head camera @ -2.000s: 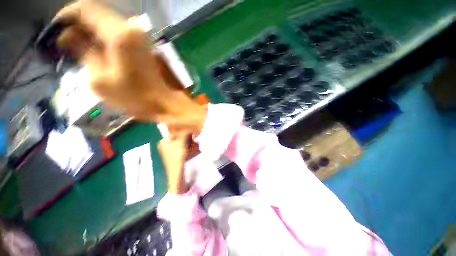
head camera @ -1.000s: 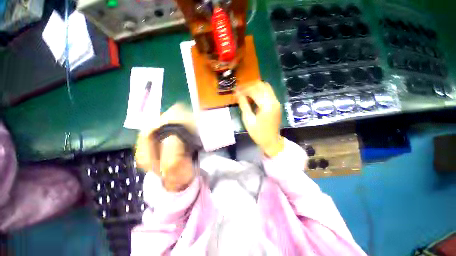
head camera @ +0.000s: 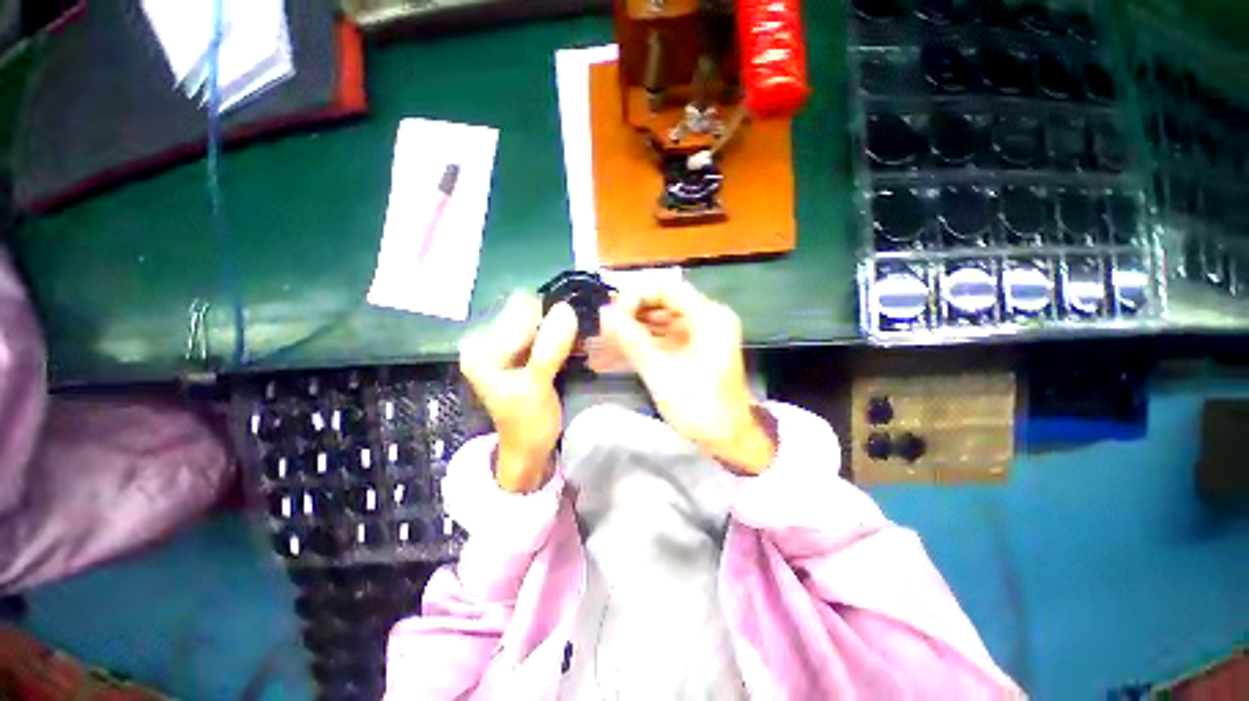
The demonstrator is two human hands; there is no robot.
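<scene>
A round black part (head camera: 581, 297) is held up between my hands in front of the fixture, near the bench's front edge. My left hand (head camera: 525, 367) grips it from the left, thumb on its face. My right hand (head camera: 684, 359) is at its right side, fingertips at the part; whether they pinch something small is not clear. The orange-brown fixture base (head camera: 696, 236) stands behind the hands. Its small dark metal nest (head camera: 693, 188) is at the front; what lies inside is not clear. The red ribbed clamp handle (head camera: 771, 58) sticks out to the right.
A clear blister tray (head camera: 1016, 199) with black discs lies right of the fixture. White paper with a marker pen (head camera: 437, 211) lies left. A black parts tray (head camera: 359, 466) and a cardboard piece (head camera: 933, 427) sit below the bench edge. A blue cord (head camera: 217, 178) hangs at left.
The view has shifted. My right hand has moved from beside the fixture base to the black part in my left hand. The red handle now leans to the right.
</scene>
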